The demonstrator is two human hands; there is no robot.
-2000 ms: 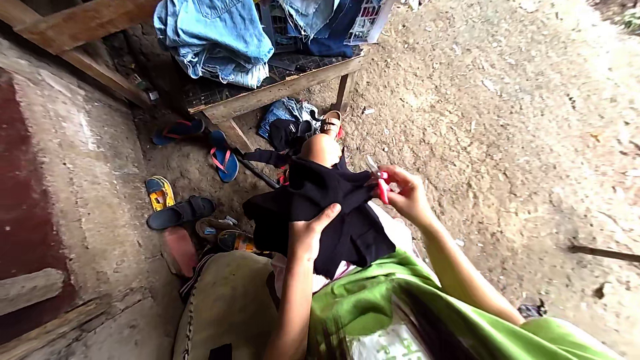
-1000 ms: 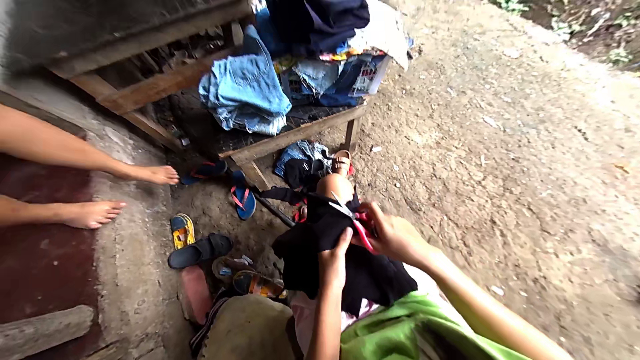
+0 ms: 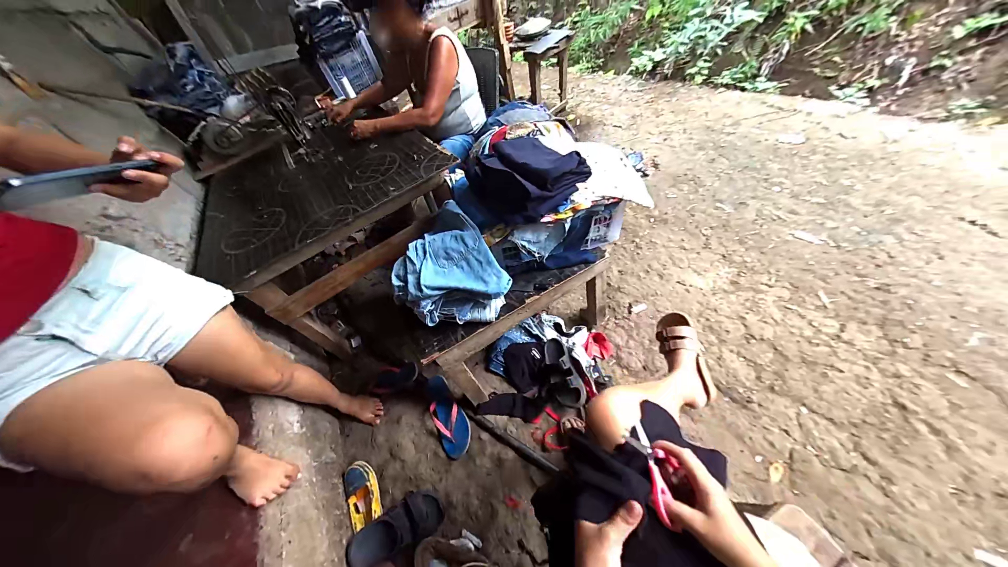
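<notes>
Black cloth (image 3: 587, 480) lies bunched over my lap and knee. My left hand (image 3: 606, 535) grips it at the bottom, thumb on top. Just to the right, my right hand (image 3: 697, 500) holds scissors (image 3: 658, 488) with pink-red handles. Their metal blades point up and away from me and rest at the cloth; whether they are between layers of it I cannot tell. My bent leg, with a brown strapped sandal (image 3: 683, 346) on the foot, extends beyond the cloth.
A seated person works at a sewing machine (image 3: 287, 118) on a dark table (image 3: 331, 197). Folded denim (image 3: 449, 268) and heaped clothes (image 3: 528, 173) lie on a low bench (image 3: 512, 315). At left, another person in white shorts holds a phone (image 3: 79, 177). Slippers (image 3: 450, 421) lie on the ground.
The view has swung up and left, bringing two people into sight. The scissors stay in my right hand and the black cloth in my left.
</notes>
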